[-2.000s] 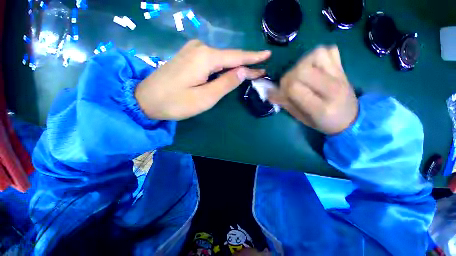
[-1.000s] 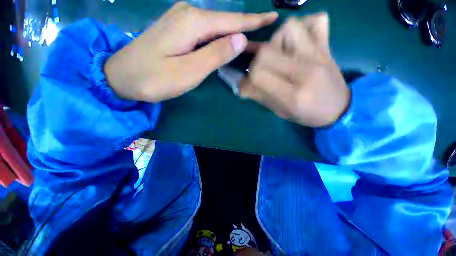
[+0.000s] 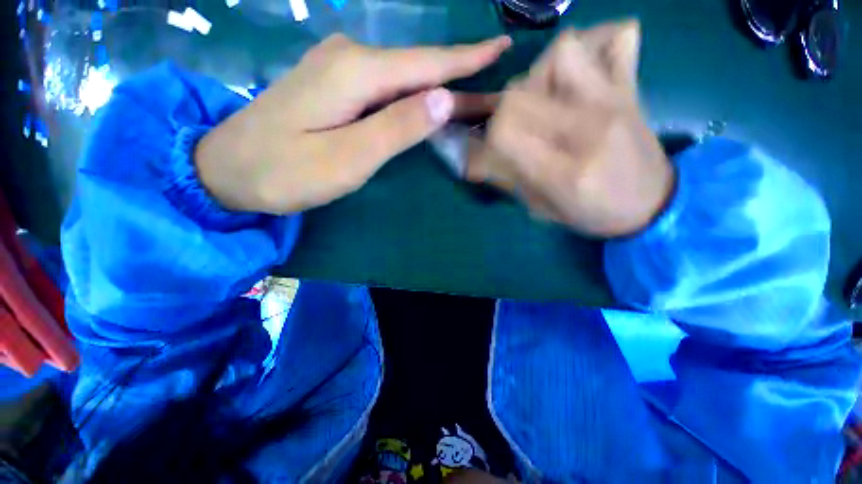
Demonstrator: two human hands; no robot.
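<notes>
A black watch head (image 3: 473, 125) lies on the green mat in front of me, mostly hidden between my hands. My left hand (image 3: 326, 132) is bare and reaches in from the left, thumb and fingers at the watch head's far side, steadying it. My right hand (image 3: 577, 142) is blurred and pinches a small white wiping cloth (image 3: 450, 151) at the watch head's near left edge. The contact between cloth and black face is hard to see.
More black watch heads stand at the far middle (image 3: 534, 9) and far right (image 3: 818, 43). White tabs (image 3: 190, 20) and shiny clear films (image 3: 93, 90) lie far left. Red crate parts (image 3: 28, 302) show at the left edge. The bench edge (image 3: 435, 290) runs before my lap.
The view has shifted, so the far watch heads sit higher in the picture. The cloth in my right hand has moved left across the watch head. My left hand stays beside it.
</notes>
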